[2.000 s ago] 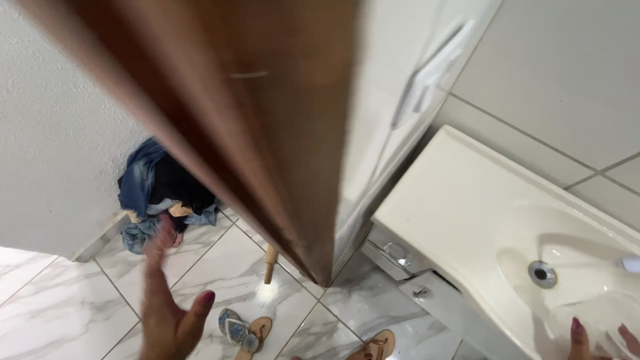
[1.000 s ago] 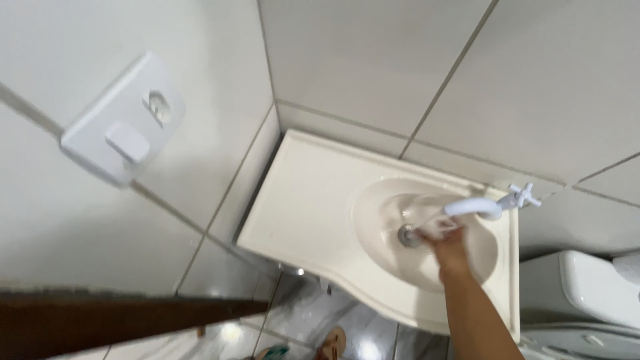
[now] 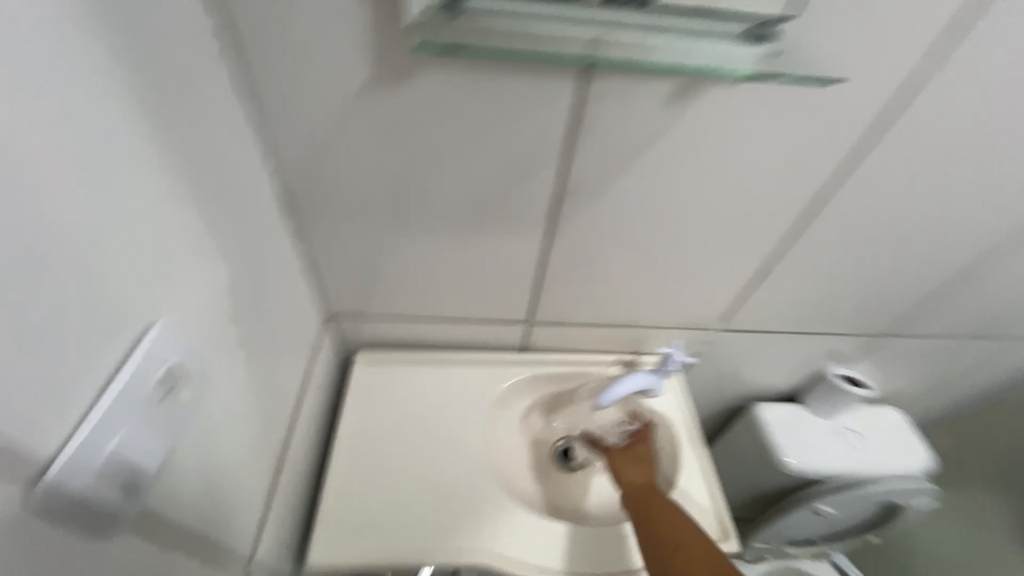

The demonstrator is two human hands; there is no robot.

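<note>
My right hand (image 3: pixel 628 456) is inside the oval basin of a cream washbasin (image 3: pixel 416 448), under the spout of a white faucet (image 3: pixel 636 384). Something clear or whitish, blurred, shows at its fingers; whether that is water or a held object I cannot tell. Left of the fingers lies the round metal drain (image 3: pixel 570 454). My left hand is out of the picture.
A glass shelf (image 3: pixel 624 64) juts from the tiled wall above. A white switch plate (image 3: pixel 120 432) is on the left wall. Right of the basin stands a toilet tank (image 3: pixel 848 440) with a paper roll (image 3: pixel 840 390) on top.
Two seconds ago a brown door edge filled the middle and both hands showed; now only my right hand is visible, in the basin, as it was one second ago. The view has swung to the sink wall.
</note>
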